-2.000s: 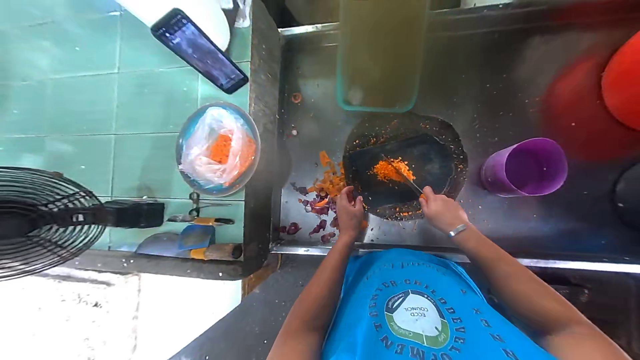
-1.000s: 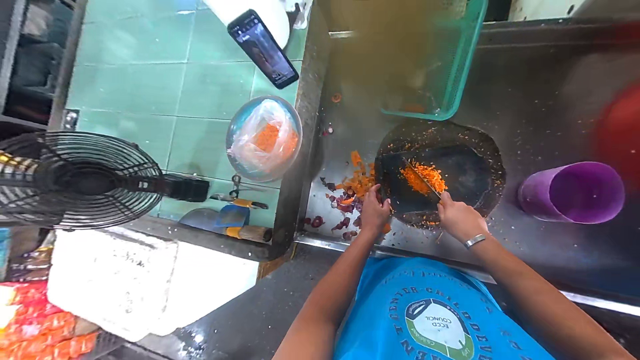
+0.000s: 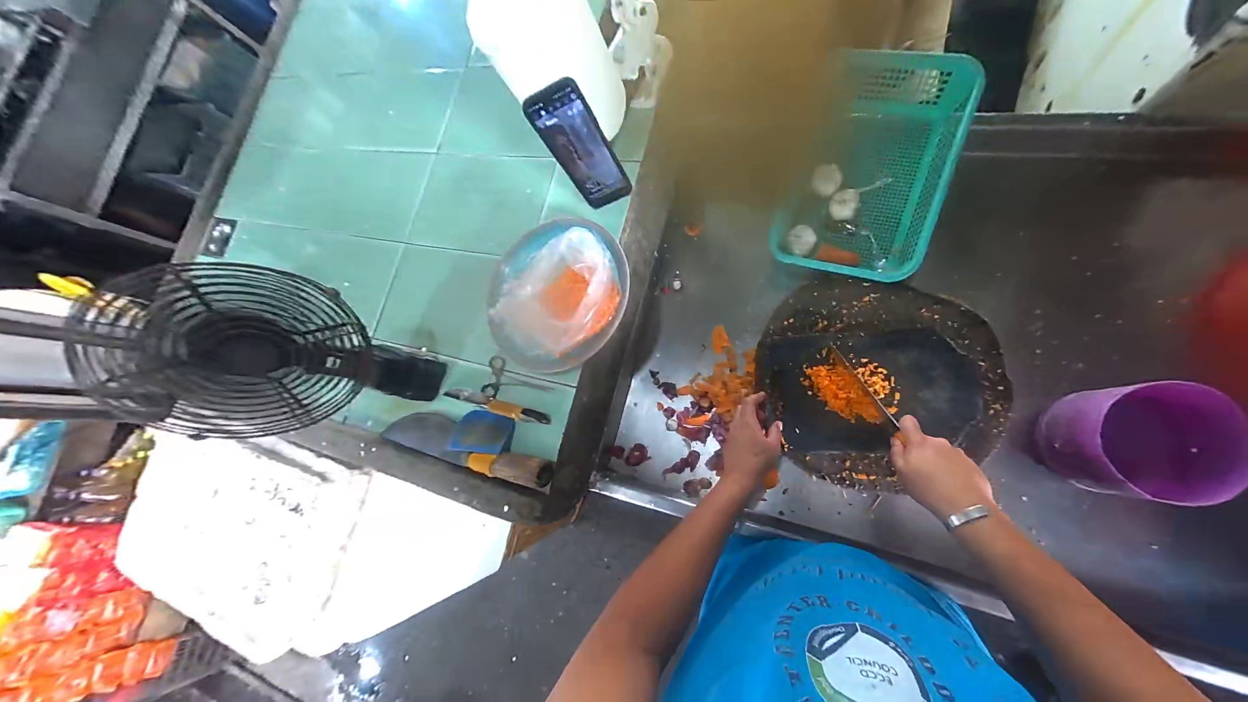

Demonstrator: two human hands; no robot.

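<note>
Finely chopped carrot (image 3: 846,388) lies in a heap on a dark round chopping board (image 3: 936,375). My right hand (image 3: 938,470) is closed around the handle of a kitchen knife (image 3: 871,392), whose blade stands in the heap. At the board's lower left edge rests my left hand (image 3: 751,444), fingers bent; whether it grips the rim cannot be told. Beside it, orange carrot peelings (image 3: 723,382) and purplish onion skins (image 3: 687,460) are scattered on the steel counter. A plastic bag with chopped carrot (image 3: 567,297) sits in a bowl (image 3: 522,353).
A green plastic basket (image 3: 941,185) holds garlic bulbs and a carrot piece behind the board. At the right lies a purple plastic tumbler (image 3: 1102,439). On the green tiles are a phone (image 3: 577,142), scissors (image 3: 495,374) and several bladed tools. A wire-caged fan (image 3: 234,351) stands at the left.
The knife blade has changed its angle in the chopped carrot, held by my right hand. My left hand remains at the board's edge. The view has shifted, showing more of the left side and the basket.
</note>
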